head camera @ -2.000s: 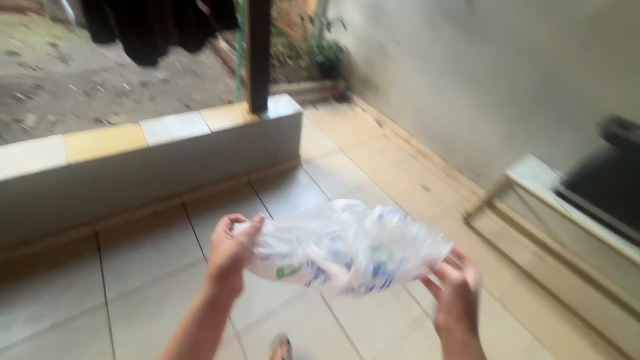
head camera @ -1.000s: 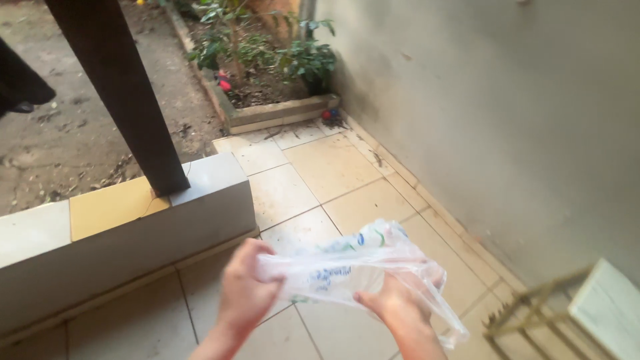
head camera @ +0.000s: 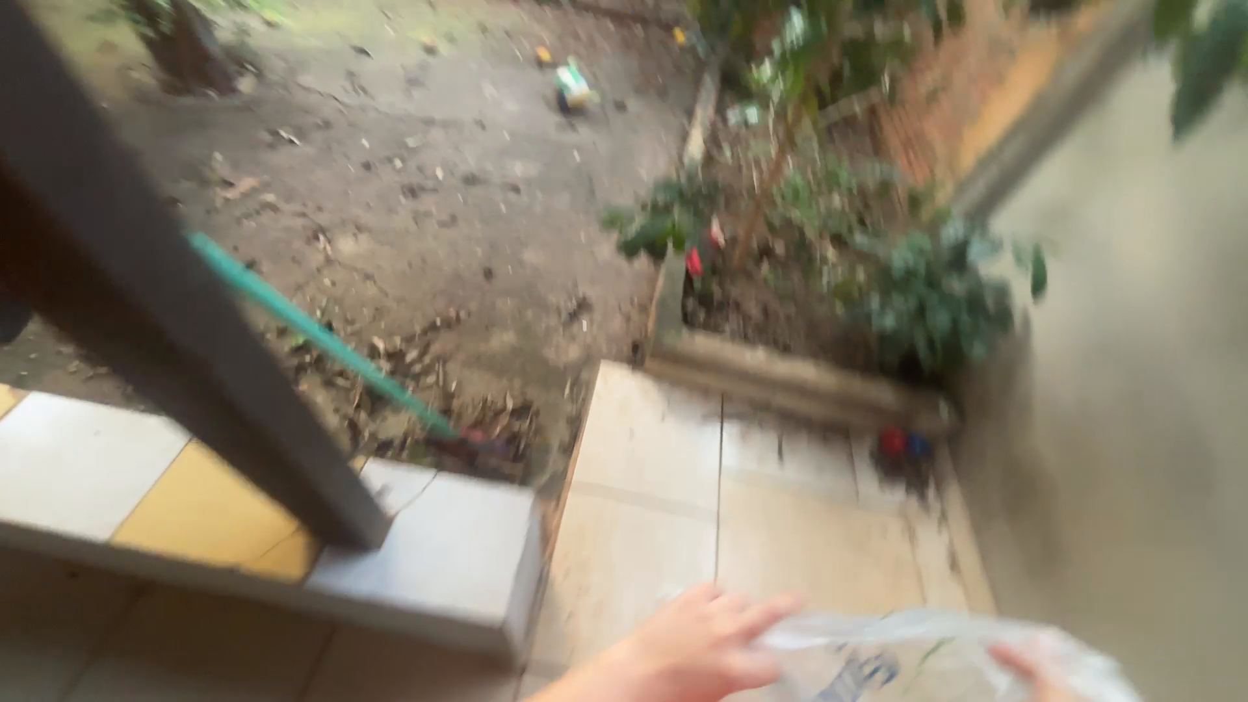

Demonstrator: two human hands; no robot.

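At the lower edge, a thin translucent plastic bag point(head camera: 877, 663) with blue printing hangs between my two hands. My left hand point(head camera: 697, 643) pinches its left side with thumb and fingers. On the right, my right hand point(head camera: 1038, 668) grips the bag's other side, seen partly through the plastic and cut off by the frame's lower edge. The bag's rim is spread between the hands; its lower part lies out of view.
A dark post point(head camera: 195, 292) stands on a low tiled wall point(head camera: 439, 556) at left. Behind it a green pole point(head camera: 322, 336) slants down to leaves on bare ground. A raised planting bed point(head camera: 799, 380) borders the tiled floor point(head camera: 809, 546), beside a plain wall point(head camera: 1131, 390). Small red and blue objects point(head camera: 902, 444) lie in the corner.
The view has swung toward the yard and planting bed. The bag, bunched up two seconds ago, is now spread at its rim, with both hands still on it.
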